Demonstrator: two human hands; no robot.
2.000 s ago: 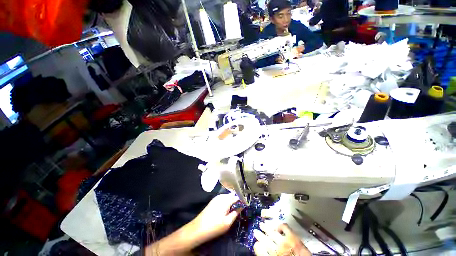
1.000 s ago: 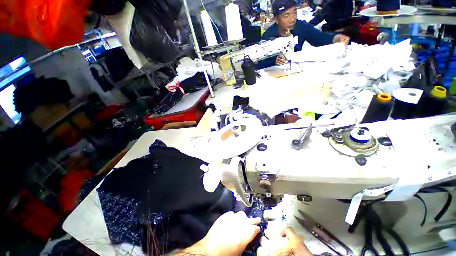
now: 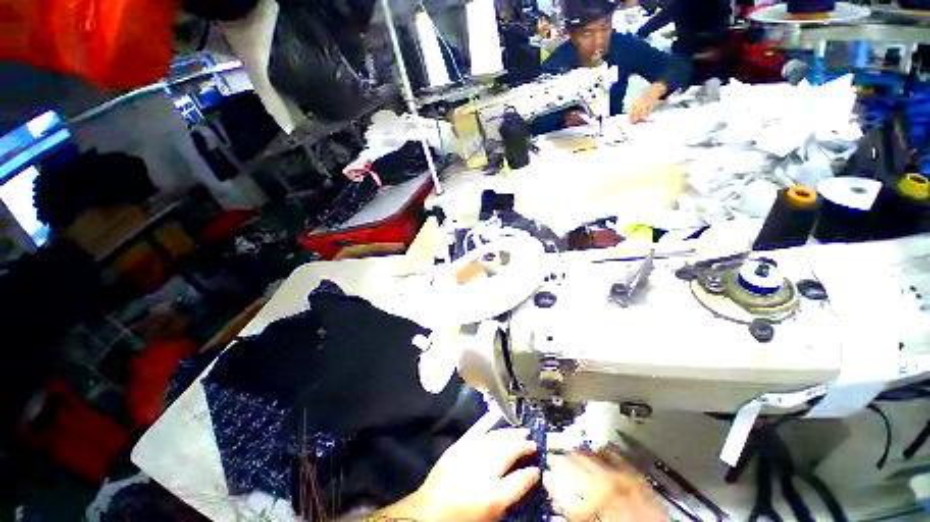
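Observation:
The dark navy flecked fabric (image 3: pixel 260 438) lies on the pale table, joined to plain black fabric (image 3: pixel 337 357), with loose threads at its lower edge. A narrow flecked part runs under the left end of the off-white sewing machine head (image 3: pixel 673 347). My left hand (image 3: pixel 474 474) rests on the cloth just in front of the needle area, fingers bent at the flecked strip. My right hand (image 3: pixel 597 487) is beside it on the right, blurred, at the strip's other side. The needle and presser foot are mostly hidden. Whether either hand pinches the cloth is unclear.
Slim metal snips (image 3: pixel 685 489) and black-handled shears (image 3: pixel 780 474) lie under the machine head. A white reel (image 3: pixel 495 270) sits above the needle end. Thread cones (image 3: pixel 790 219) stand behind. A person (image 3: pixel 602 61) sits at a facing machine beside white cut pieces (image 3: pixel 775 133).
My left hand has moved back from the needle since the earliest frame, then slightly forward and right. My right hand has shifted right, near the snips. The other person's arm has moved.

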